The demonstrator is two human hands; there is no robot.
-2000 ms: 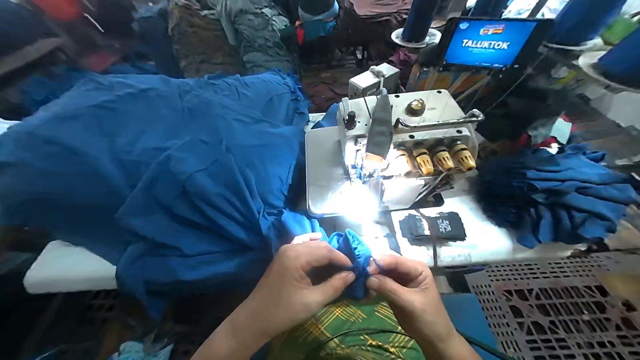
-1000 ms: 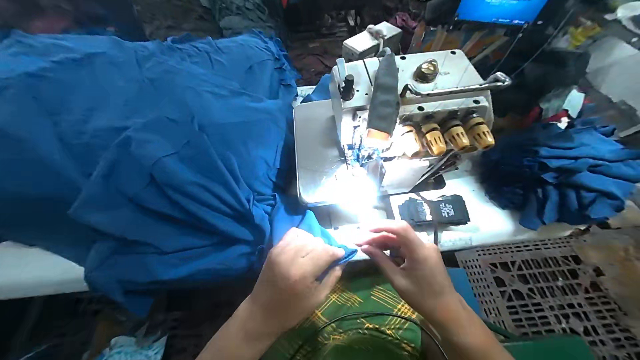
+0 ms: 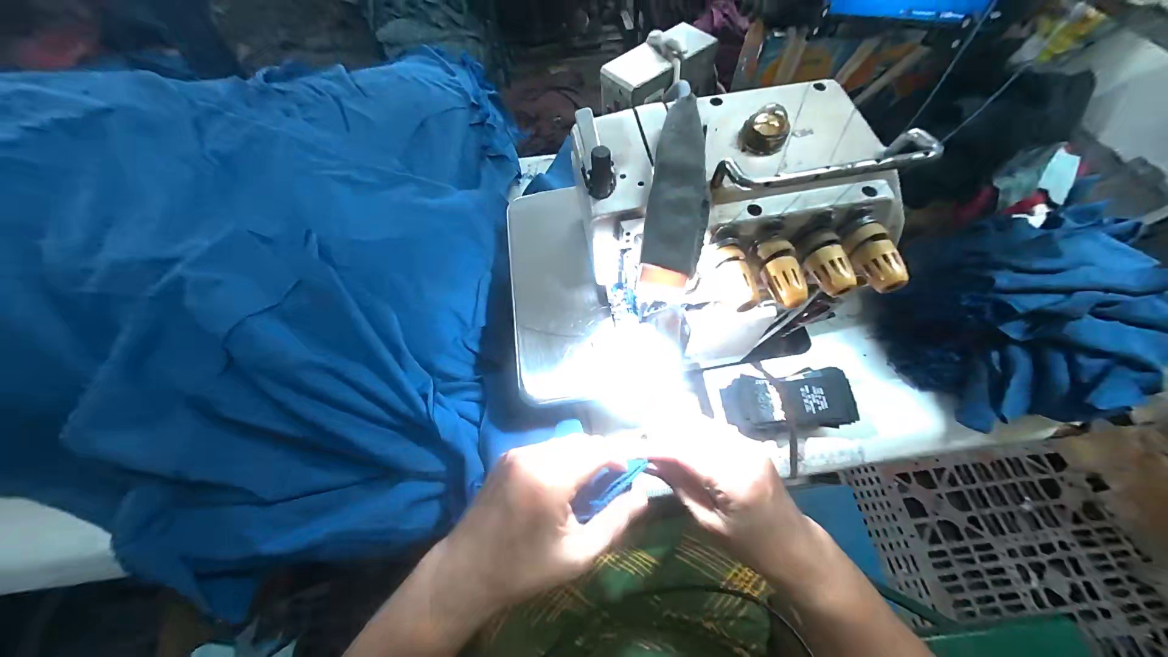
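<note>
My left hand (image 3: 547, 511) pinches a folded edge of blue fabric (image 3: 613, 485) between thumb and fingers, just in front of the serger's lit needle area. The fingertips of my right hand (image 3: 721, 484) meet the same edge from the right; glare hides part of this contact. The serger (image 3: 675, 155), an overlock sewing machine with several yellow tension dials (image 3: 780, 272), stands just beyond both hands. Its presser foot is lost in the bright light. To the left, a large heap of blue fabric (image 3: 274, 301) reaches up to my left hand.
A banded stack of black labels (image 3: 789, 400) with writing lies right of the needle area. Gathered blue pieces (image 3: 1068, 310) rest at the far right. A perforated plastic crate (image 3: 995, 529) stands below the table edge. Part of a screen (image 3: 903, 9) shows at the top.
The bunched blue fabric seen between both hands two seconds ago now shows as a small folded edge. The view has tilted down and nearer to the machine.
</note>
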